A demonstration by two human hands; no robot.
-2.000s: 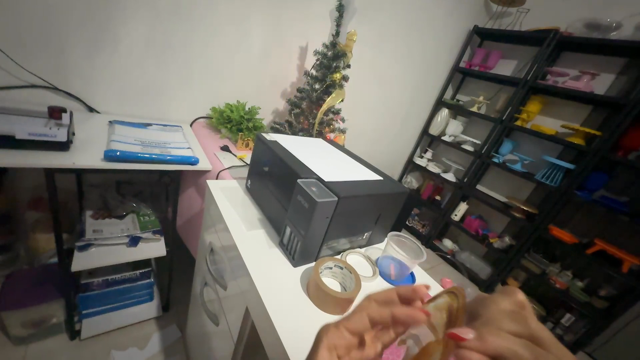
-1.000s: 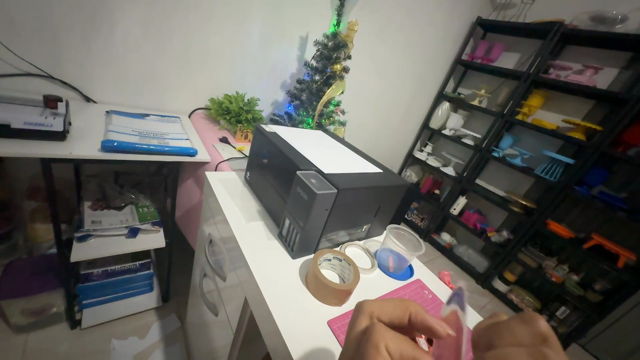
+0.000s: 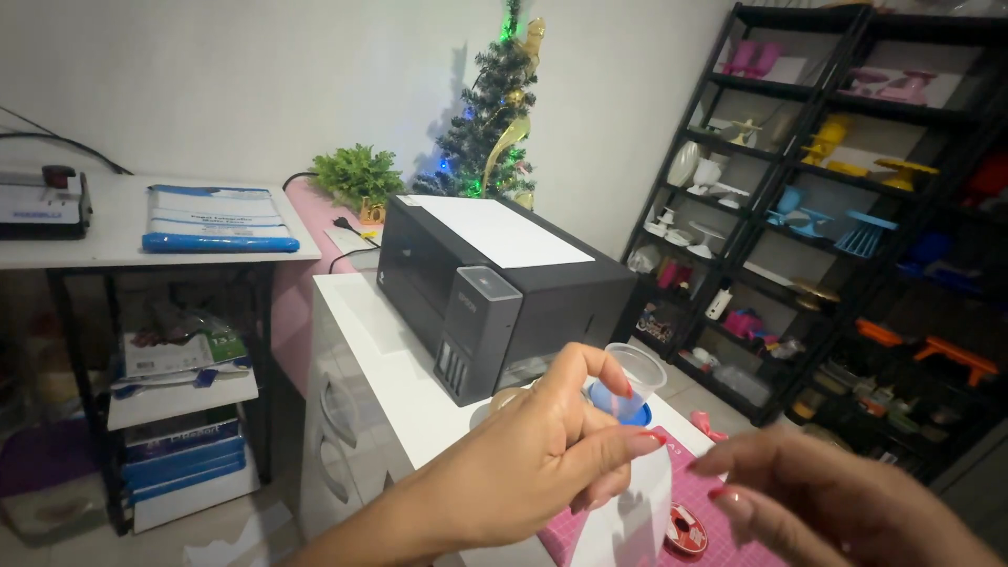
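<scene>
My left hand [image 3: 563, 441] is raised over the near end of the white cabinet top, its fingers curled on the upper edge of a pale, whitish sheet-like piece [image 3: 630, 512]. Off to its right, my right hand [image 3: 803, 488] is blurred, with thumb and fingers apart and nothing visible between them. Below both hands lies a pink cutting mat [image 3: 713, 504], with a red ribbon spool [image 3: 685, 530] on it. A clear plastic cup [image 3: 636, 370] stands by a blue lid [image 3: 642, 415] beyond my left hand, which partly hides a roll of brown tape [image 3: 504, 400]. A pink bow [image 3: 707, 425] sits past the mat.
A black printer [image 3: 551, 315] with a white paper sheet [image 3: 504, 228] on top fills the cabinet's far part. Behind are a green plant [image 3: 358, 177] and a lit Christmas tree [image 3: 492, 118]. Black shelves [image 3: 764, 150] stand right; a white desk [image 3: 118, 256] stands left.
My hands were close together and are now apart. My left hand is now in front of the tape roll, which showed fully before. The red spool has come into sight on the mat.
</scene>
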